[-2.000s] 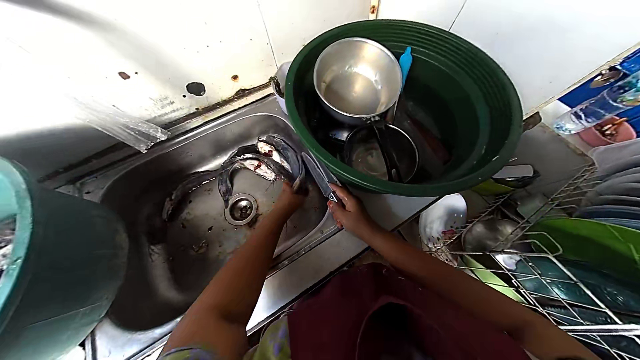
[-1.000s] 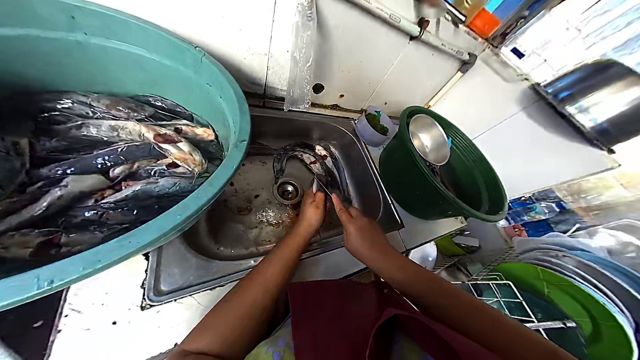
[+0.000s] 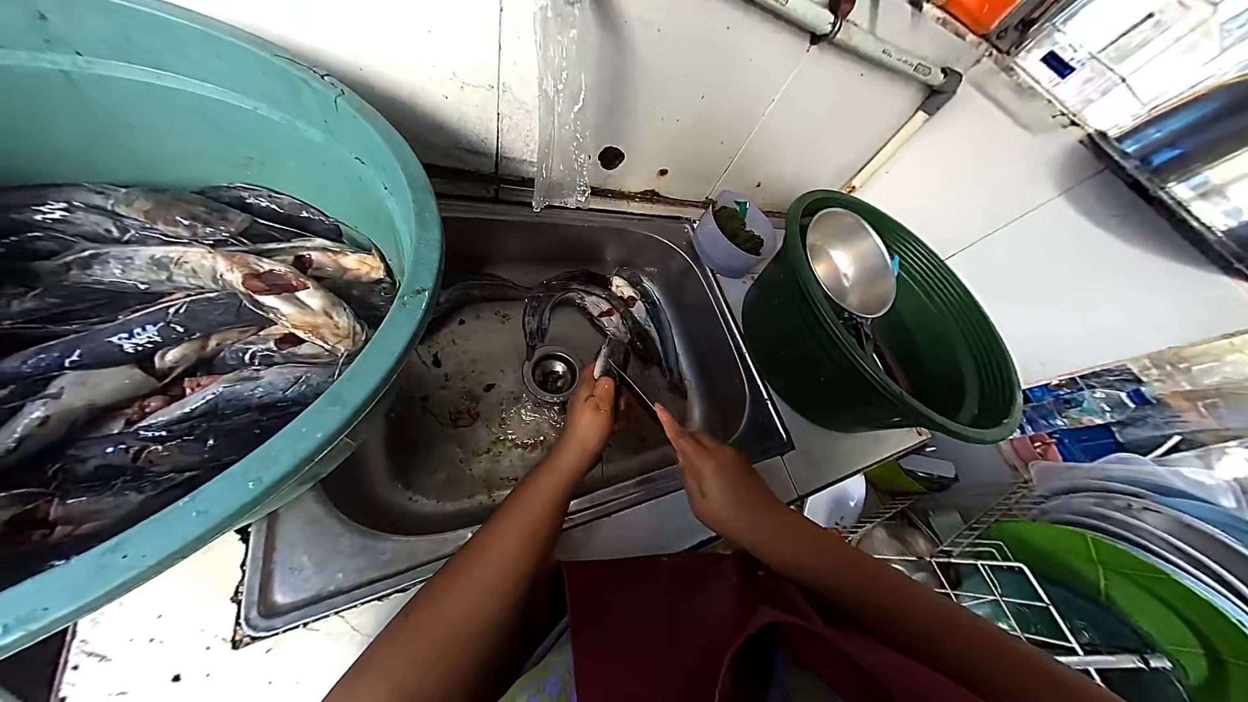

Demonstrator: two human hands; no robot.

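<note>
Over the stainless steel sink, my left hand grips a dark catfish by one end. My right hand holds a knife, its blade reaching up and left to that fish. Several more catfish lie behind my hands at the back of the sink, some with red cuts and pale bellies. Just left of my left hand is the drain, with wet scraps and a little water around it. The knife's handle is mostly hidden in my right hand.
A large teal tub of catfish overhangs the sink's left side. To the right stand a small white container with green contents and a dark green tub holding a metal pot. A wire dish rack with plates is at lower right.
The view has swung left, bringing the catfish in the teal tub into sight. My right hand, with the knife, is now a little farther from my left hand than one second ago.
</note>
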